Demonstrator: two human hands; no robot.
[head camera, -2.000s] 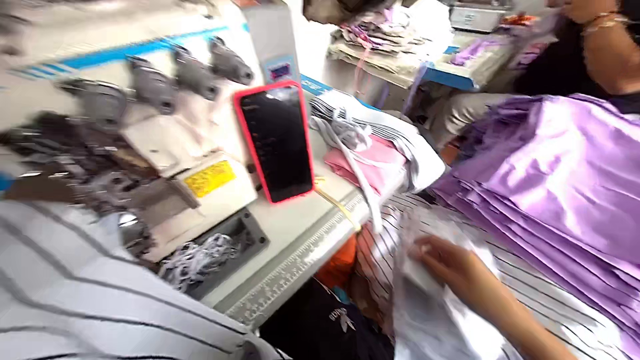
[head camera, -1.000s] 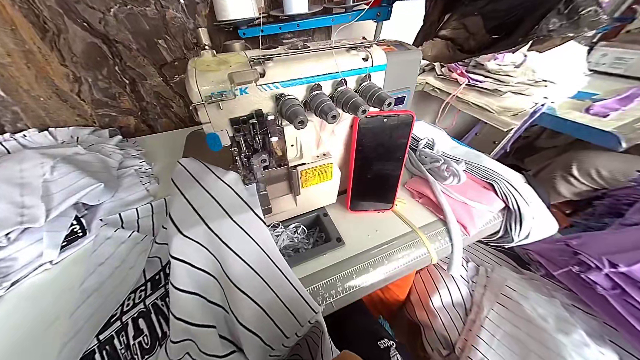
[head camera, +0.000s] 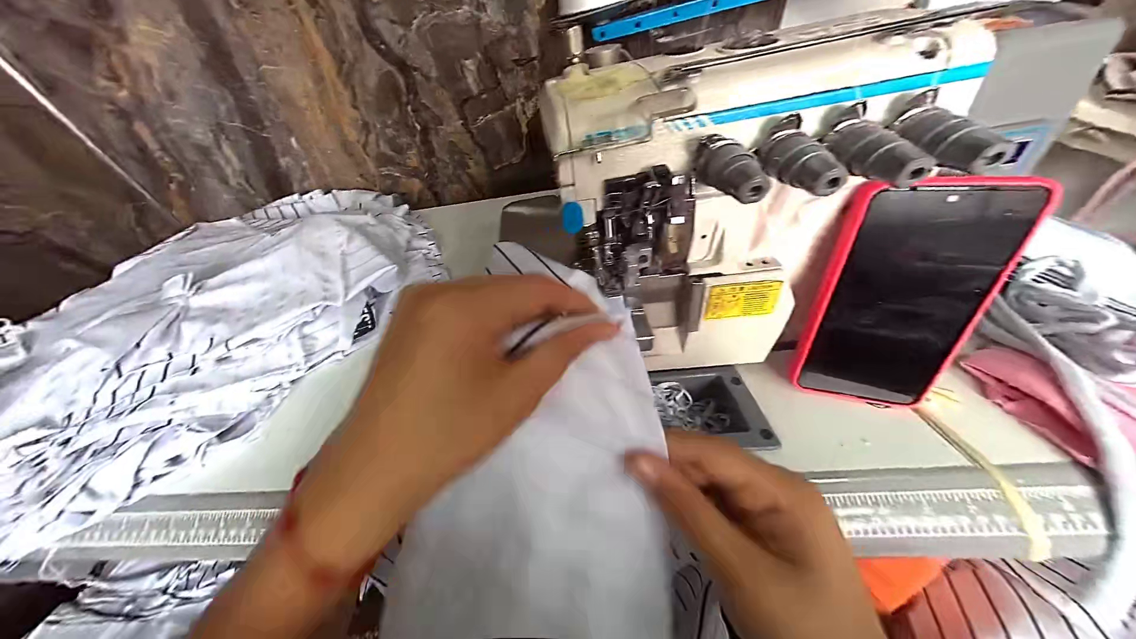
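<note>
My left hand (head camera: 461, 373), with a red thread at its wrist, pinches the upper part of a white fabric piece with dark stripes (head camera: 550, 497) between thumb and fingers. Lower down, my right hand (head camera: 754, 524) grips the right edge of the same piece. The fabric's plain side faces me, and its upper end lies beside the needle area of an overlock sewing machine (head camera: 745, 231). The fabric's lower end runs out of the frame.
Crumpled striped fabric (head camera: 204, 328) lies on the table at left. A phone in a red case (head camera: 923, 293) leans against the machine. Near it are a tray of thread scraps (head camera: 710, 408), pink cloth (head camera: 1029, 390) and a grey fabric strip (head camera: 1056, 355). A measuring tape (head camera: 967, 510) lines the table edge.
Both hands are now on the striped fabric before the machine. Two seconds ago one hand was at white material on the right. The view has swung left and come closer to the machine.
</note>
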